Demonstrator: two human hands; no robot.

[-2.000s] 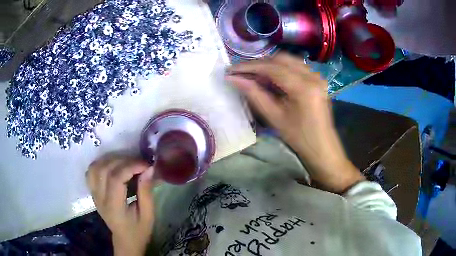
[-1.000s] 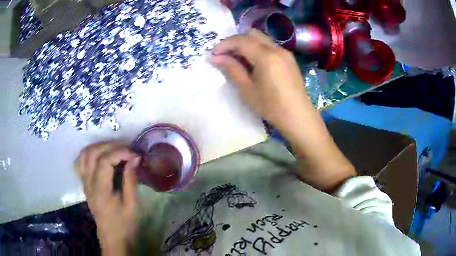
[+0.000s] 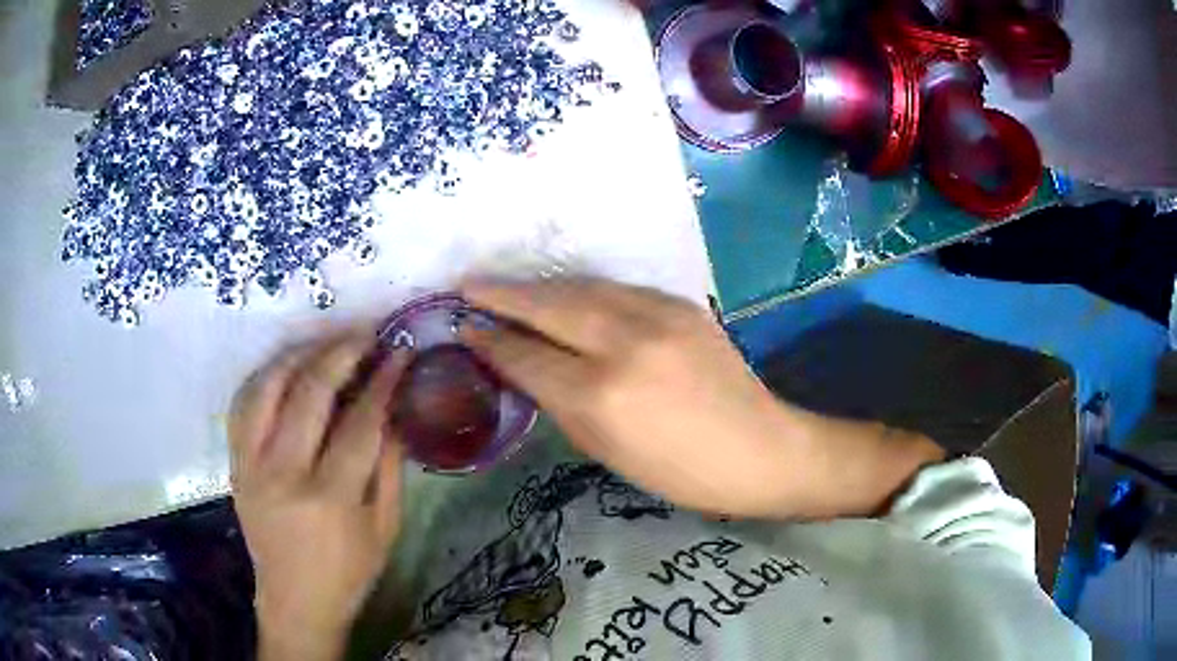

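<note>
A plum flanged housing (image 3: 452,407) is at the near edge of the white board, its open tube facing up. My left hand (image 3: 316,420) grips its flange from the left. My right hand (image 3: 607,375) is over the flange's right side, with its fingertips at the upper rim. One or two small shiny pieces show on the flange near the fingertips. Whether my right fingers pinch a piece cannot be told. A large pile of small silver nuts or washers (image 3: 297,142) lies on the board beyond my hands.
More plum housings (image 3: 729,78) and bright red flanged parts (image 3: 987,162) stand on the green bench top at the upper right. Clear plastic scraps (image 3: 852,220) lie by its edge. A brown carton (image 3: 891,375) is below at the right. Dark shiny plastic (image 3: 116,594) is at the lower left.
My right hand has moved from near the pile's right end down and left to the housing. My left hand still holds the housing, which now sits slightly further right in view.
</note>
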